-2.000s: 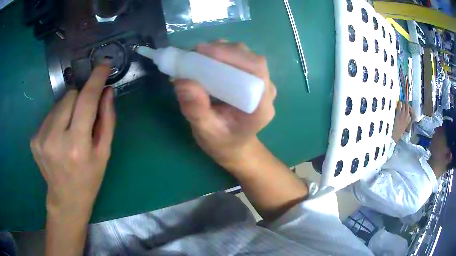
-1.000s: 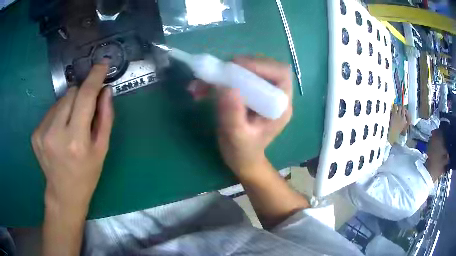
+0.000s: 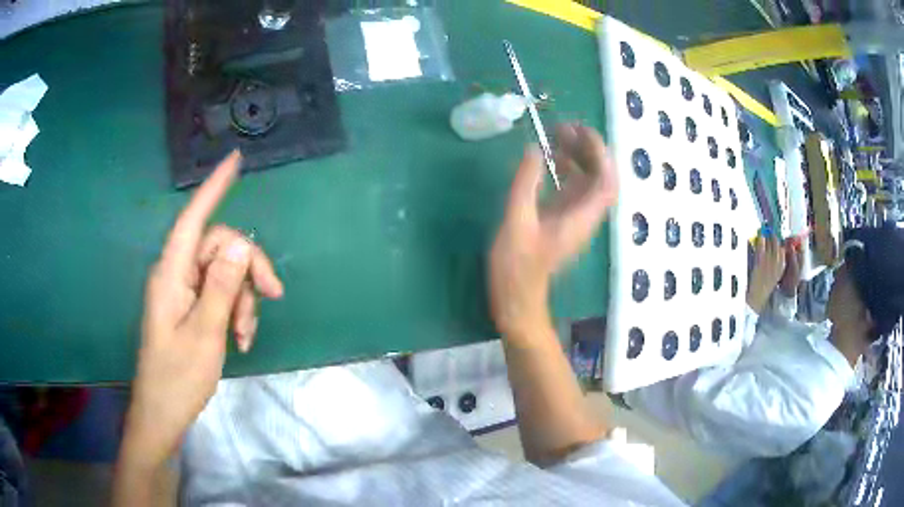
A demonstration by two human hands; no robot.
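Observation:
A dark round component [image 3: 253,108] sits in the nest of the flat black jig [image 3: 307,127] at the upper left. My left hand [image 3: 203,272] is just below the jig with its index finger pointing up at it; it holds nothing. The white squeeze bottle [image 3: 483,117] lies on its side on the green mat, its nozzle by the thin silver rod [image 3: 536,121]. My right hand [image 3: 545,223] is blurred, below and right of the bottle, fingers apart and empty.
A white tray [image 3: 622,371] with rows of dark discs stands at the right. A clear bag [image 3: 428,50] lies behind the jig. A white crumpled tissue [image 3: 15,131] is at far left. A lower pale tray [image 3: 456,368] shows below the bench edge. Another person [image 3: 763,381] works at the right.
My right hand has let go of the bottle, which now lies by the rod, and has moved right. My left index finger has come off the component. The view has shifted.

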